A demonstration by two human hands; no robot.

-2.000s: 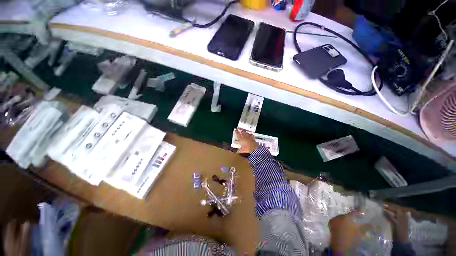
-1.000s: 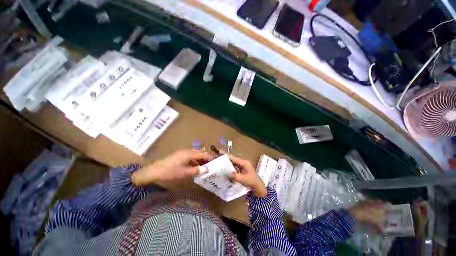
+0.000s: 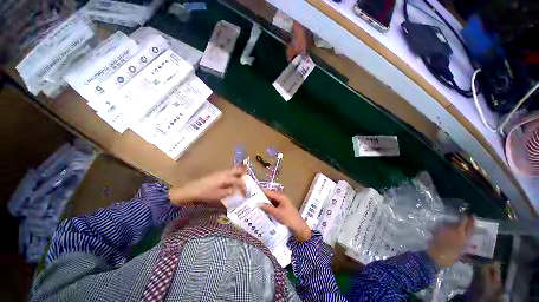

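Note:
A slim white printed box [image 3: 258, 222] is held between my hands, tilted, low in the middle of the view. My left hand [image 3: 211, 186] is at its upper left end, with fingers over a white flap or end part. My right hand [image 3: 286, 213] grips its right side. Just beyond the box, thin white and purple accessories [image 3: 276, 166] and a small black piece [image 3: 263, 161] lie on the brown bench [image 3: 177, 171]. The contents of the box cannot be seen.
Overlapping white boxes [image 3: 148, 88] lie at the left. More boxes [image 3: 331, 206] and clear film [image 3: 414, 206] are at the right, beside a co-worker's hands [image 3: 452, 239]. The green belt [image 3: 319, 124] carries boxes; another person's hand [image 3: 298, 42] touches one. A pink fan [image 3: 526, 147] is at right.
The held box has turned more lengthwise, and my left hand has moved over its upper end. A hand has appeared beyond the belt at a box. The camera view has shifted.

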